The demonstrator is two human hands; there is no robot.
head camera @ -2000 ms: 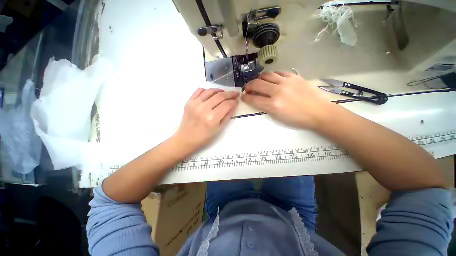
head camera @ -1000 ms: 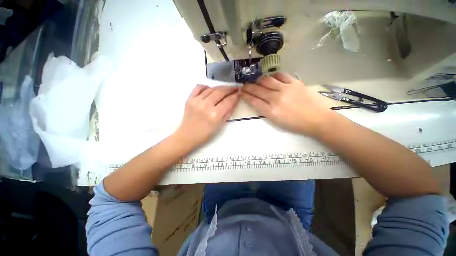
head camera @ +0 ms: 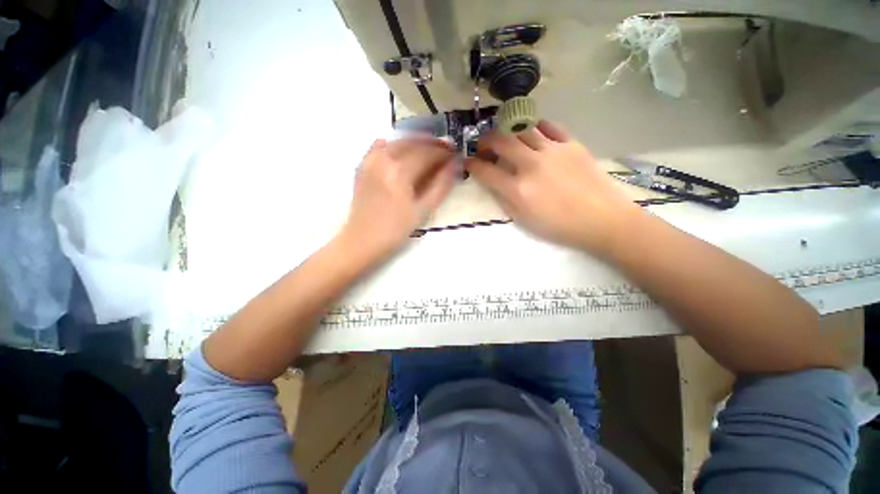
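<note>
My left hand (head camera: 394, 188) and my right hand (head camera: 548, 183) are bare and meet at the presser foot (head camera: 471, 135) of the cream sewing machine. The fingertips of both hands are close together, just in front of the foot. White fabric shows at the fingers in the earlier frames; now it is mostly hidden by my hands and blends with the white table. The left hand is slightly blurred. The ridged knob (head camera: 517, 114) is just above the right fingers, below the dark tension dial (head camera: 513, 75).
Black thread snips (head camera: 687, 183) lie right of my right hand. Thread scraps (head camera: 658, 56) are on the bed at upper right. A white fabric pile (head camera: 123, 217) and cloudy plastic bag (head camera: 34, 241) are at left. A ruler (head camera: 482, 307) runs along the front edge; a carton (head camera: 338, 415) is below.
My left hand has moved up, nearer the foot, and its fingers now cover part of the plate there. The fabric between my fingertips shows less. My right hand has shifted slightly.
</note>
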